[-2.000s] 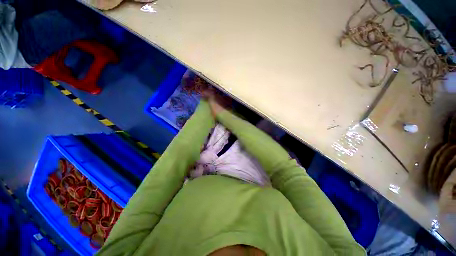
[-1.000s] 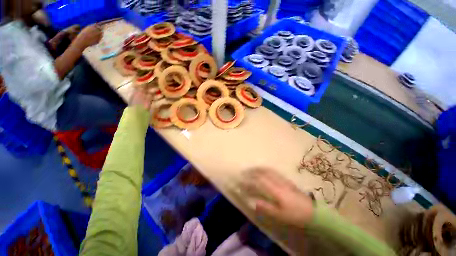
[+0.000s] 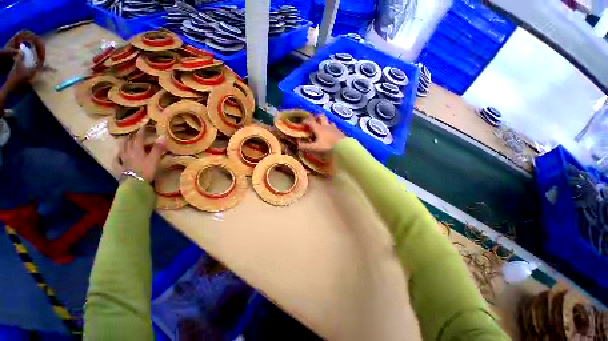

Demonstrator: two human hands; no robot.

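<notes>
A loose heap of straw rings with red inner rims (image 3: 189, 128) lies on the tan table (image 3: 287, 246). My left hand (image 3: 141, 154) is at the heap's near left side, fingers apart, against the rings; whether it grips one is hidden. My right hand (image 3: 323, 135) is at the heap's right end, its fingers at the edge of a tilted straw ring (image 3: 293, 124). Two rings lie flat at the front of the heap, overlapping slightly or close together.
A blue bin of grey-black rings (image 3: 360, 86) stands beyond the table. A white post (image 3: 257, 50) rises behind the heap. Tangled cord (image 3: 481, 256) and stacked corded rings (image 3: 557, 313) are at right. A co-worker's hand (image 3: 25, 63) is at far left. A blue bin (image 3: 200, 300) is below the table.
From below the table, both hands have come up to the heap. In the last second my right hand has moved from the table's near edge to the heap's right end. The view has turned.
</notes>
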